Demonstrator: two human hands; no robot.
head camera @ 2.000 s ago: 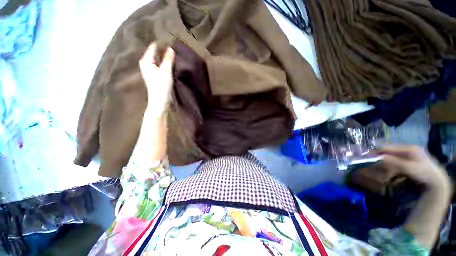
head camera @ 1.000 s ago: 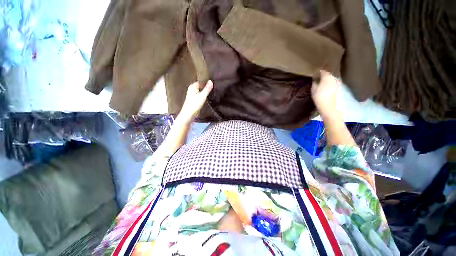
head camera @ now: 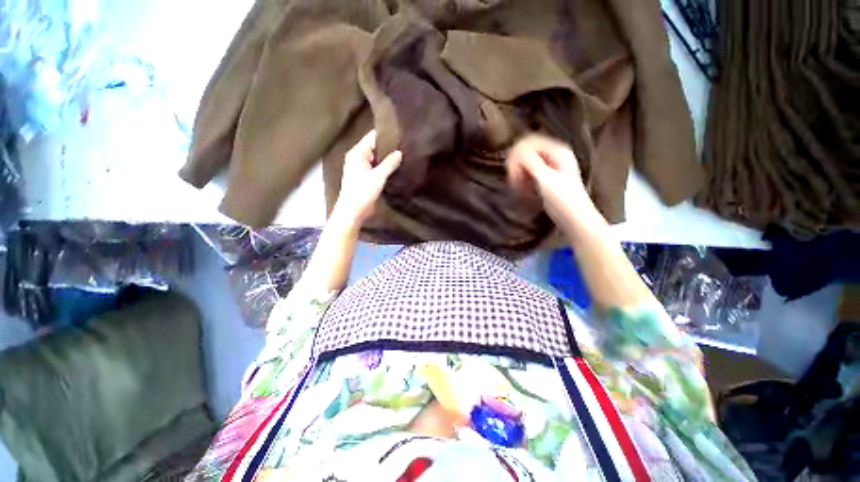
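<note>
A brown jacket lies on the white table with its front open and its darker purplish-brown lining showing near the table's front edge. My left hand pinches the front edge of the jacket on the left side. My right hand is over the lining on the right side, with its fingers bent and blurred; whether it grips cloth cannot be told. The jacket's collar is cut off by the top of the picture.
Brown ridged stacked jackets lie at the right end of the table. Black hangers are beside them. Navy cloth hangs at the right edge. Clear-bagged items are under the table edge. An olive-green padded thing stands lower left.
My right hand came from the lower right to the jacket's right front edge, then moved left over the lining. My left hand moved down to the front edge. The right front panel is now crumpled.
</note>
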